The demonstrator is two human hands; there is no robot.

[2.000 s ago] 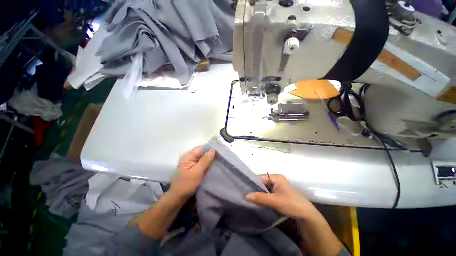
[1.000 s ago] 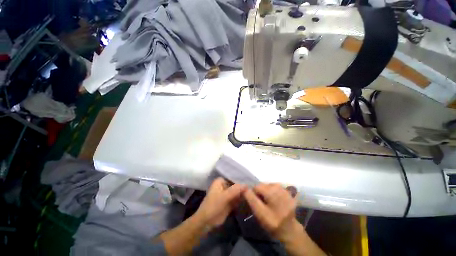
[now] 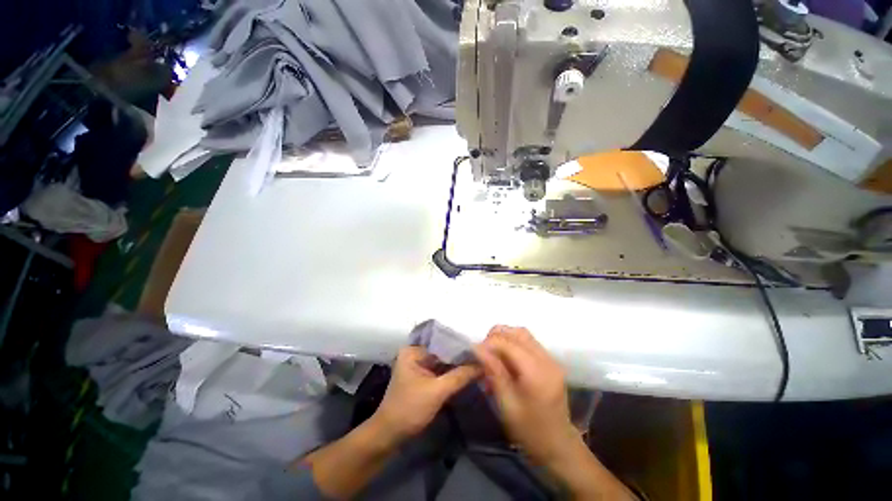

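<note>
A grey garment panel [image 3: 442,341] is bunched at the front edge of the white table, with a small folded part showing above my fingers and the rest hanging towards my lap. My left hand [image 3: 416,389] pinches the folded part from the left. My right hand [image 3: 528,387] is beside it, thumb and fingertips together at the cloth's right edge. Whether the right fingertips also hold a small tool or thread is too small to tell.
The sewing machine [image 3: 606,78] stands behind, with an orange card [image 3: 618,170], scissors [image 3: 691,196] and a purple stick [image 3: 653,230] on its bed. Grey cut pieces [image 3: 323,78] are heaped at back left. A black cable [image 3: 780,342] crosses the front edge. A yellow crate [image 3: 700,450] is below right.
Two seconds ago the cloth was spread between my hands; now it is bunched and my hands are close together. Since one second ago, my right hand has risen slightly and the view has shifted.
</note>
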